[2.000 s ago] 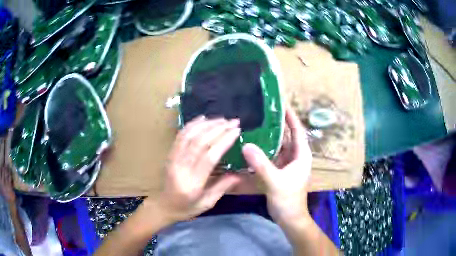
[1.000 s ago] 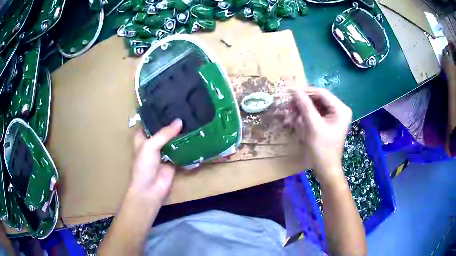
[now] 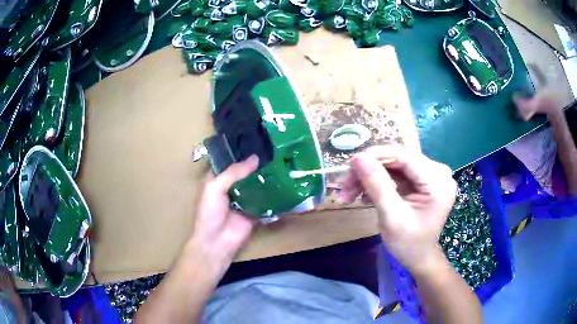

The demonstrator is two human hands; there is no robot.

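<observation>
A glossy green oval moulded body (image 3: 288, 136) with a pale rim and dark recessed centre is tilted above the cardboard mat. My left hand (image 3: 224, 205) grips its lower left edge, thumb on the inside. My right hand (image 3: 408, 202) pinches a thin pale applicator stick (image 3: 326, 169); its white tip is at the green lower part of the body, though exact contact is hard to tell. A small silver-white side tab (image 3: 200, 152) sticks out at the body's left. The whitish glue dish (image 3: 349, 136) stands on the stained brown board (image 3: 386, 128).
A tan mat (image 3: 139, 209) covers the bench. Stacked green bodies (image 3: 55, 209) lie at left, a pile of trim pieces (image 3: 272, 25) beyond. Another body (image 3: 479, 57) sits right, near another person's hand (image 3: 538, 104). A blue crate (image 3: 500, 253) of small pieces is below the edge.
My right hand has moved left from beside the dish, bringing the stick to the body. The body has shifted slightly right and tilted more. Another person's hand has come over the bench at right.
</observation>
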